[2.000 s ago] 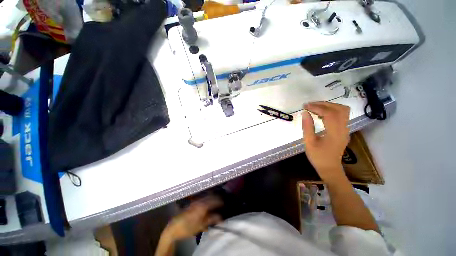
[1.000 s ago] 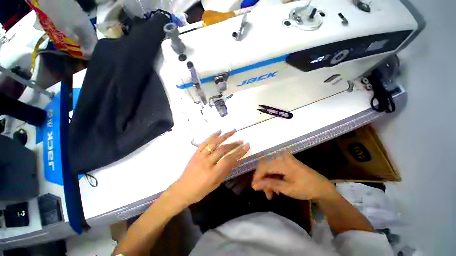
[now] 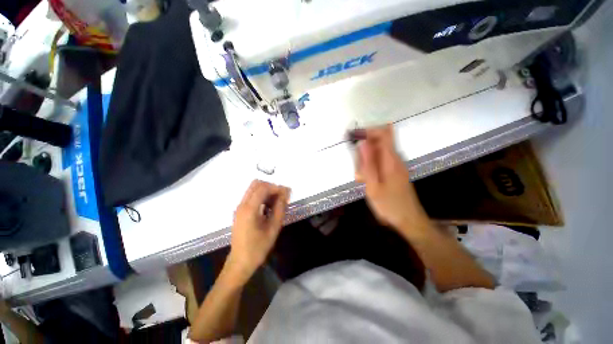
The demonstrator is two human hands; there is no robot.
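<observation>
The white JACK sewing machine head (image 3: 346, 64) stands across the top, with its presser foot (image 3: 289, 113) at the left end. My right hand (image 3: 384, 168) is over the white bed, blurred, with its fingers closed on the slim black thread snips (image 3: 356, 136), mostly hidden in the grip. My left hand (image 3: 259, 218) is at the table's front edge, below the needle area, fingers curled together; whether they pinch something small is unclear. A dark garment (image 3: 161, 107) lies left of the needle.
Black-handled scissors (image 3: 550, 101) lie at the bed's right end. Another machine with a blue JACK panel (image 3: 80, 158) stands at left. A cardboard box (image 3: 521, 185) is below the table at right. Part of another person's arm (image 3: 20, 329) shows at the lower left edge.
My right hand has risen from the table edge onto the bed and taken hold of the snips. My left hand has drawn back towards the front edge and curled. The view has shifted.
</observation>
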